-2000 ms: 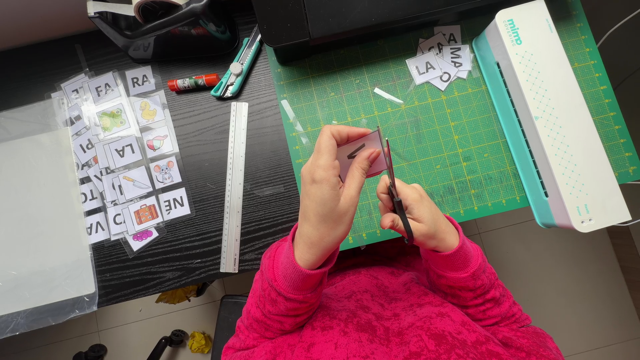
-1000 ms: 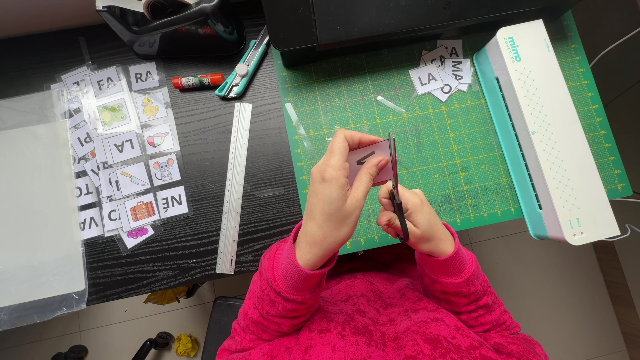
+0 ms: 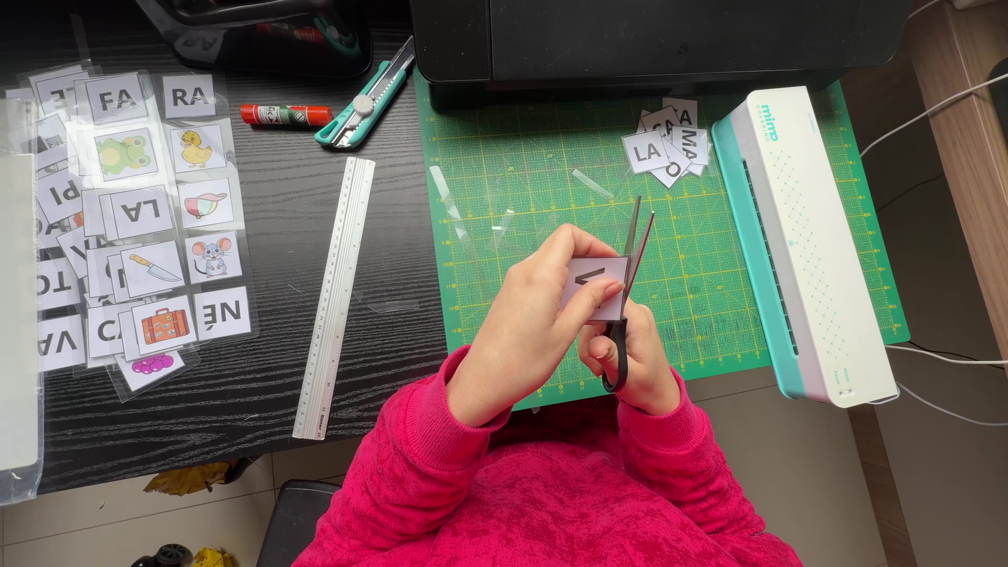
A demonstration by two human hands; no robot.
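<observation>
My left hand (image 3: 535,315) pinches a small laminated letter card (image 3: 597,272) between thumb and fingers, above the green cutting mat (image 3: 677,315). My right hand (image 3: 642,358) has its fingers in the black handles of a pair of scissors (image 3: 621,346). The scissor blades point away from me, slightly apart, along the card's right edge. Thin clear plastic offcuts (image 3: 592,183) lie on the mat beyond my hands. Farther back is a loose pile of cut syllable cards (image 3: 647,152). The left hand's fingertips behind the card are hidden.
A white and teal laminator (image 3: 819,244) stands on the mat's right side, a black machine (image 3: 661,39) behind. Left of the mat lie a metal ruler (image 3: 334,299), a teal utility knife (image 3: 366,102), a red glue stick (image 3: 285,115) and laminated picture and syllable cards (image 3: 151,268).
The scissor blades, closed together a second ago, are now slightly apart. Another small clear offcut shows on the mat beyond my left hand. Both hands keep hold of the card and scissors.
</observation>
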